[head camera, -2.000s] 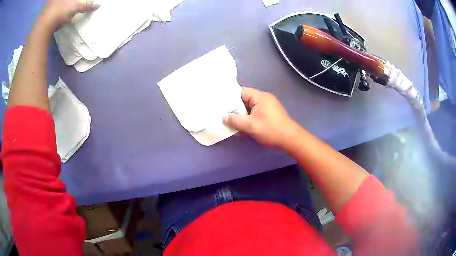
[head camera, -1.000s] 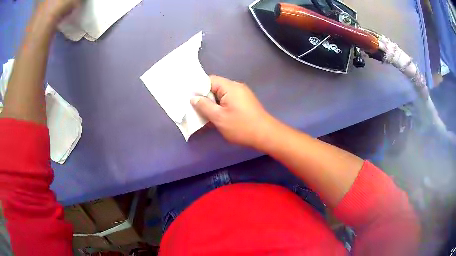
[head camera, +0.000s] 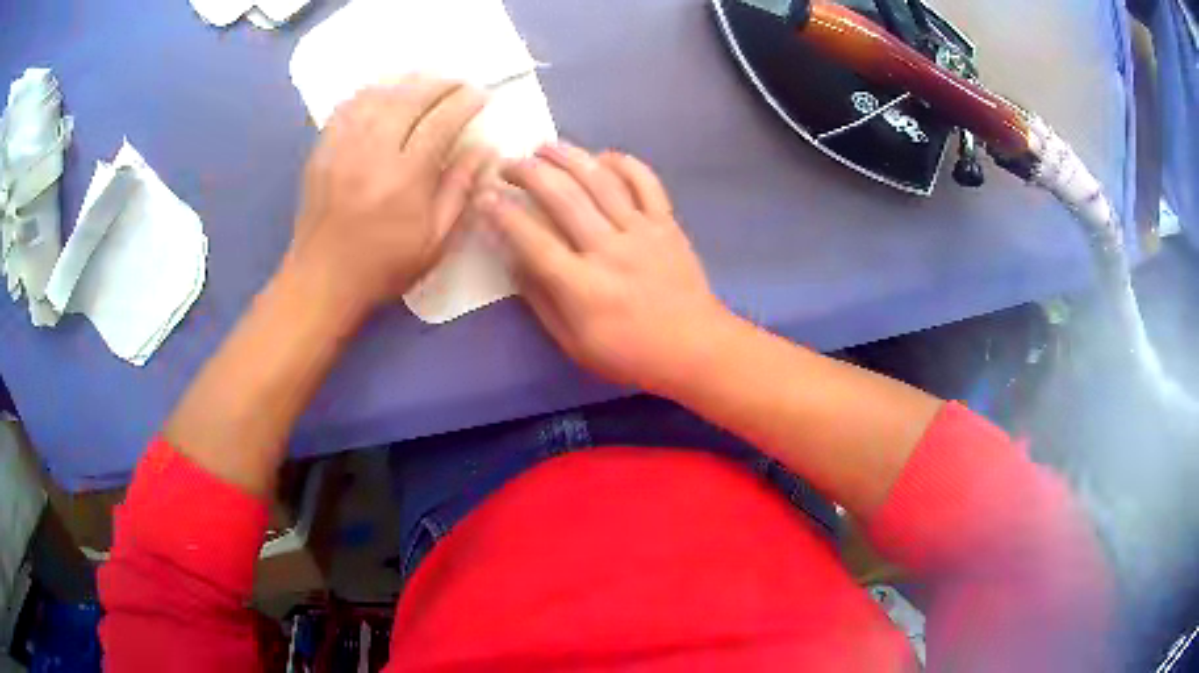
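White fabric pieces (head camera: 408, 40) lie on the blue-violet table cover in front of me, one running under both hands, with a rounded corner showing below them. My left hand (head camera: 395, 178) lies over the cloth, slightly blurred. My right hand (head camera: 611, 250) rests beside it on the cloth, fingers together and pointing up-left. The fingertips of both hands meet or nearly meet. Whether either hand grips the cloth is hidden under the fingers.
The steam iron (head camera: 855, 99) stands at the upper right, its wrapped hose (head camera: 1111, 243) running off right. A stack of white pieces (head camera: 145, 263) lies at left beside a pale tied bundle (head camera: 33, 184). More white pieces (head camera: 250, 11) show at the top edge. The table's front edge (head camera: 579, 401) is near my body.
My left hand has come from the upper left down to the cloth beside my right hand. Another white piece now lies there. The left stack's top piece now looks folded up.
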